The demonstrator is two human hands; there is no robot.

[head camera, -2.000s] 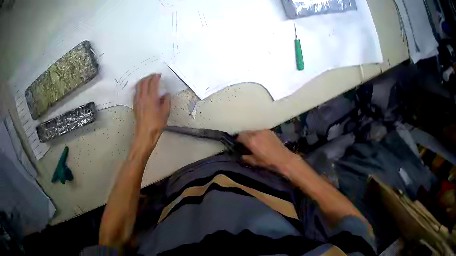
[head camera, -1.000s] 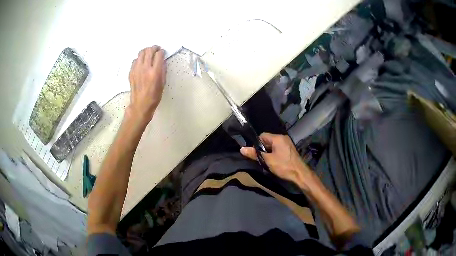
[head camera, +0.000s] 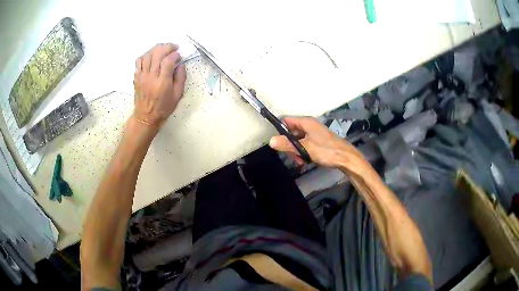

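Observation:
My right hand [head camera: 310, 142] holds fabric shears [head camera: 250, 98] by their black handles. The long silver blades point up and left, their tips over the white paper marker [head camera: 131, 28] near my left hand's fingers. My left hand [head camera: 158, 82] lies at the paper's near edge, fingers bent, with a thin strip edge at its fingertips; whether it grips this I cannot tell. A small pale offcut [head camera: 213, 83] lies on the table left of the blades. Much of the paper is washed out by glare.
A gold weight [head camera: 46, 71] and a dark weight [head camera: 56, 123] lie at the left, with a green clamp [head camera: 59, 181] below them. A green handle [head camera: 370, 10] shows at the top. Grey fabric heaps [head camera: 444, 170] lie beyond the table edge [head camera: 188, 183].
The shears have come up from the table's near edge to the paper, blades by my left hand. My left hand's fingers are now more bent. The view has shifted.

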